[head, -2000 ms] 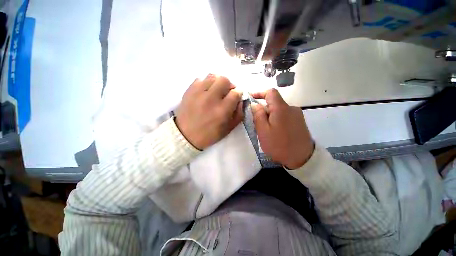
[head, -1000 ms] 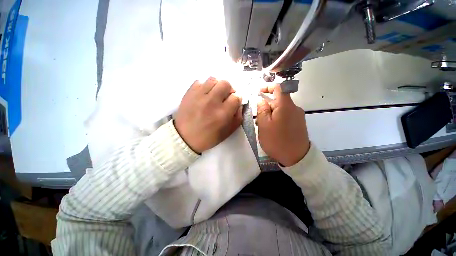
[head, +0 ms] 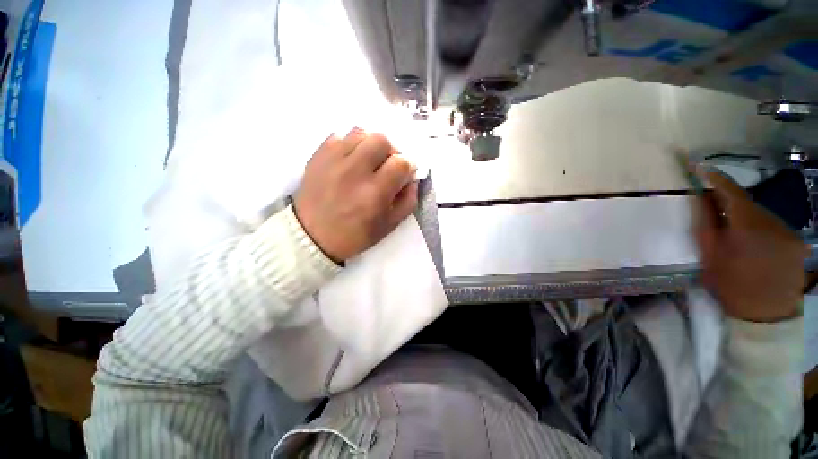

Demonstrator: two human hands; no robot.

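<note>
My left hand pinches the white fabric piece at its edge, just in front of the needle area. A narrow grey strip runs down along the white fabric's right side. Lamp glare hides the needle, the presser foot and the cloth under them. My right hand is at the far right of the table and is blurred. A small thin dark item, perhaps thread snips, shows at its fingertips.
The sewing machine head fills the top, with a dark knob assembly low on its front. A dark box or phone lies partly behind my right hand. The ruler-marked table edge crosses below. Grey cloth hangs under it.
My right hand has left the cloth beside my left hand and moved far right, with a small item now at its fingers. My left hand still holds the cloth.
</note>
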